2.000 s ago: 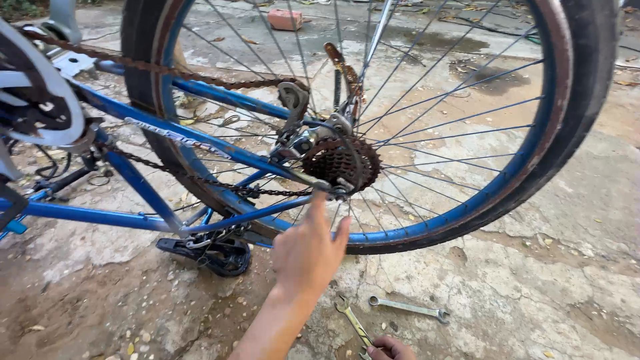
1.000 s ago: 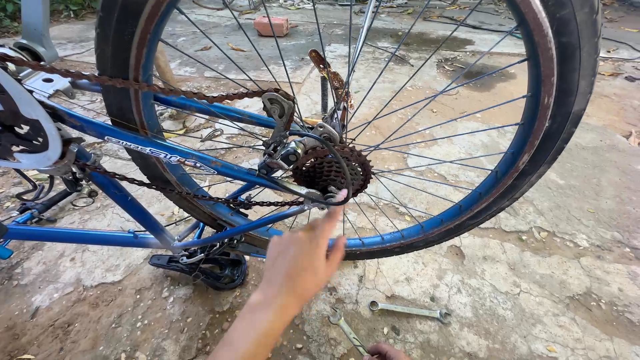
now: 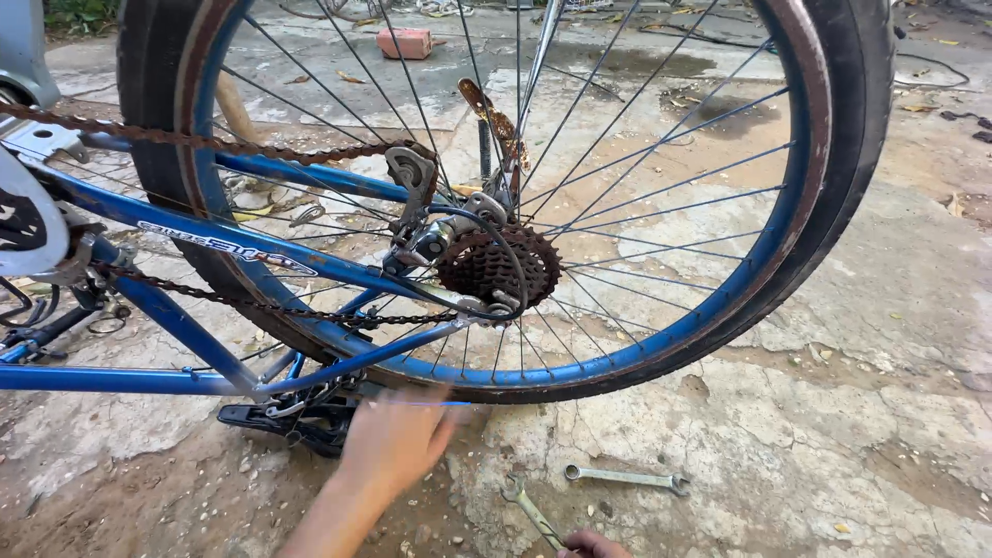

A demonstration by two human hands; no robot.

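A blue bicycle frame stands upside down with its rear wheel raised. The rusty rear cassette sits at the hub, with the rear derailleur beside it and a rusty chain running left. My left hand is blurred, just below the tyre and right of the black saddle; nothing shows in it. At the bottom edge my right hand, mostly out of view, has its fingers on the lower end of a combination wrench. Another combination wrench lies on the ground to its right.
Cracked concrete with dirt and small stones lies under the bicycle. A red brick rests behind the wheel. A rusty metal piece stands up near the hub. A dark cable runs along the ground at the upper right.
My left hand has moved down and left, away from the cassette and axle area where its finger pointed. The right hand stays at the bottom edge by the wrench.
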